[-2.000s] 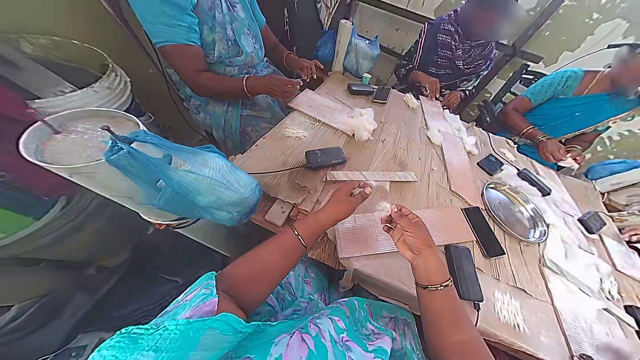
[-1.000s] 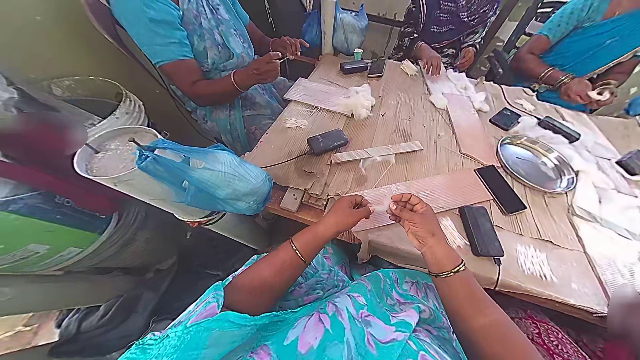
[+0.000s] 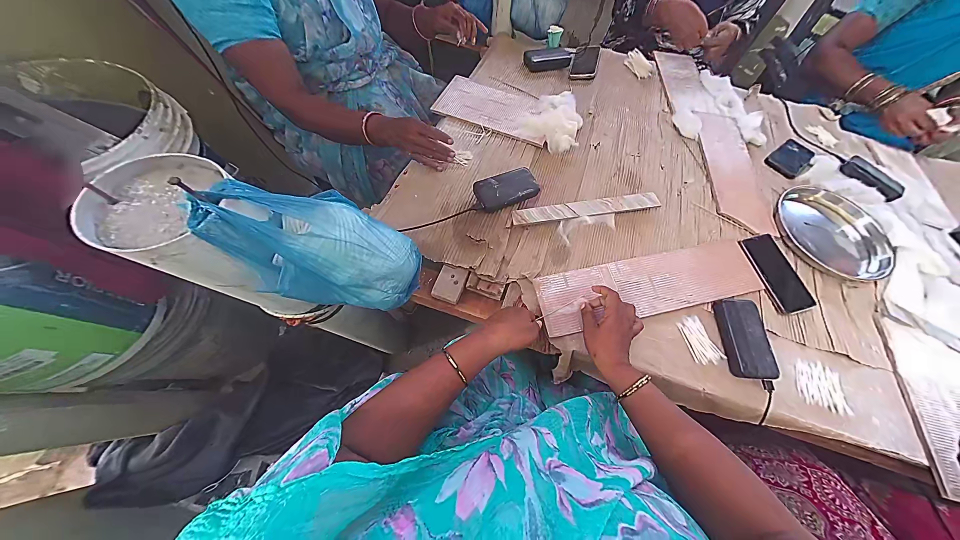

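My left hand [image 3: 511, 328] is at the table's near edge, its fingertips closed on the end of a thin stick or strand. My right hand [image 3: 611, 328] rests over the left end of a pink ridged board [image 3: 675, 281], pinching a small tuft of white cotton [image 3: 574, 305]. Just beyond lies a narrow striped strip [image 3: 585, 208] with a wisp of cotton [image 3: 587, 225] against its near side. To the right of my right hand are a bundle of thin white wicks [image 3: 700, 340] and another group of wicks [image 3: 821, 387].
A black phone [image 3: 777, 274], a black power bank [image 3: 746, 339], another black device [image 3: 506, 189] and a round steel plate [image 3: 835, 232] lie on the cardboard-covered table [image 3: 622, 127]. At left, a blue plastic bag [image 3: 322, 247] hangs on a white bucket [image 3: 150, 202]. Other people's hands work around the table.
My hands have moved apart a little; both were close together over the board's near edge before. A co-worker at the upper left has lowered a hand onto the table beside some wicks.
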